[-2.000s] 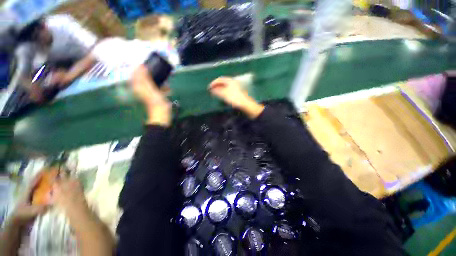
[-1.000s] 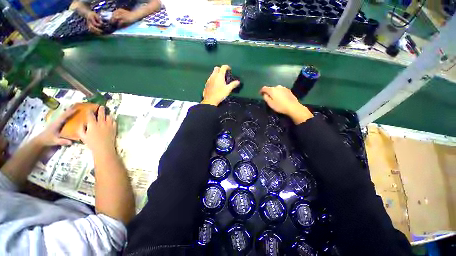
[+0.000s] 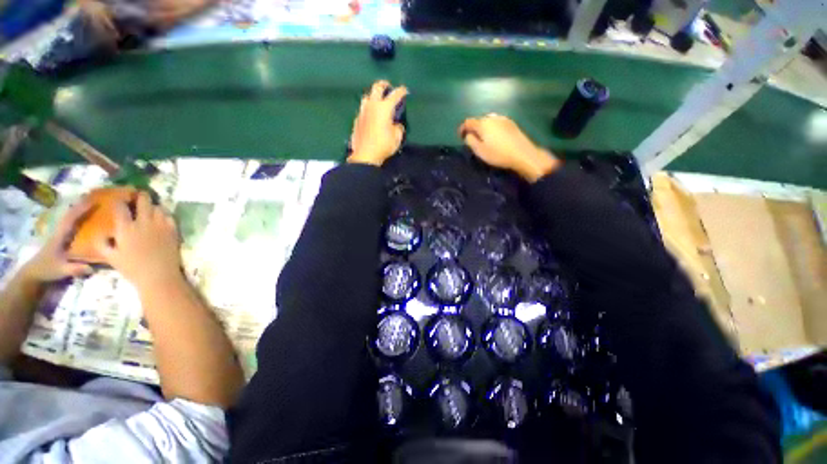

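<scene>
My left hand (image 3: 377,125) is over the near edge of the green belt, its fingers around a small black unit (image 3: 400,111) that is mostly hidden. My right hand (image 3: 504,143) is at the far edge of the tray, fingers curled, with nothing visible in it. A black cylindrical unit (image 3: 577,113) stands on the belt to the right of my right hand. The black blister tray (image 3: 471,370) lies under my forearms, with rows of round units (image 3: 449,337) showing pale lettering.
The green belt (image 3: 272,100) runs across, with a small dark piece (image 3: 382,46) at its far side. At left, a neighbour's hands hold an orange-brown block (image 3: 102,227) over newspaper (image 3: 240,217). A white post (image 3: 707,109) and cardboard (image 3: 762,263) are at right.
The view has shifted, so the tray and belt sit higher or lower than before. My left hand still holds a dark unit; my right hand stays near the tray's far edge.
</scene>
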